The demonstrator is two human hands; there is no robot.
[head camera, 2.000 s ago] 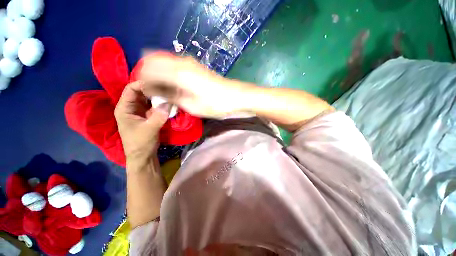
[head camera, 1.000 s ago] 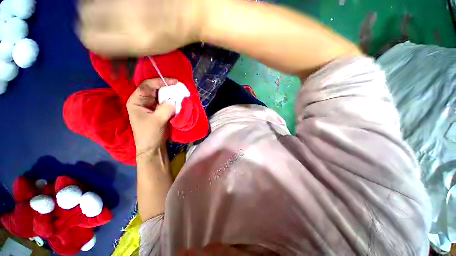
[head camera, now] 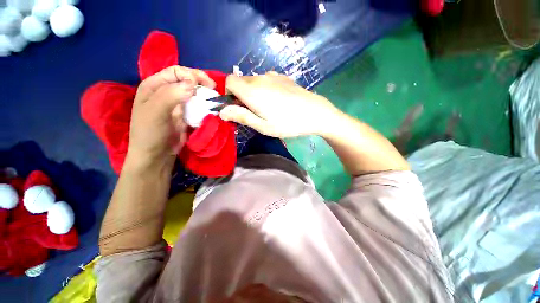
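Observation:
A red plush piece [head camera: 212, 148] with several lobes lies over the blue table's edge, in front of the wearer. A white pompom [head camera: 199, 108] sits on it. My left hand [head camera: 163, 106] grips the plush and pompom from the left, fingertips at the pompom's top. My right hand [head camera: 272, 106] holds dark thread snips [head camera: 221, 102], whose two pointed blades are apart against the pompom's right side. A needle or thread cannot be made out.
Loose white pompoms [head camera: 66, 21] lie at the upper left. A finished red piece with white balls [head camera: 59, 218] lies at the lower left, near a yellow bag [head camera: 80, 284]. Thread scraps and shiny tape [head camera: 290, 50] mark the table edge. Pale sacks [head camera: 473, 201] stand at right.
My right hand has come down from the raised, thread-pulling position to the pompom, and the snips now show in it. My left hand still holds the piece.

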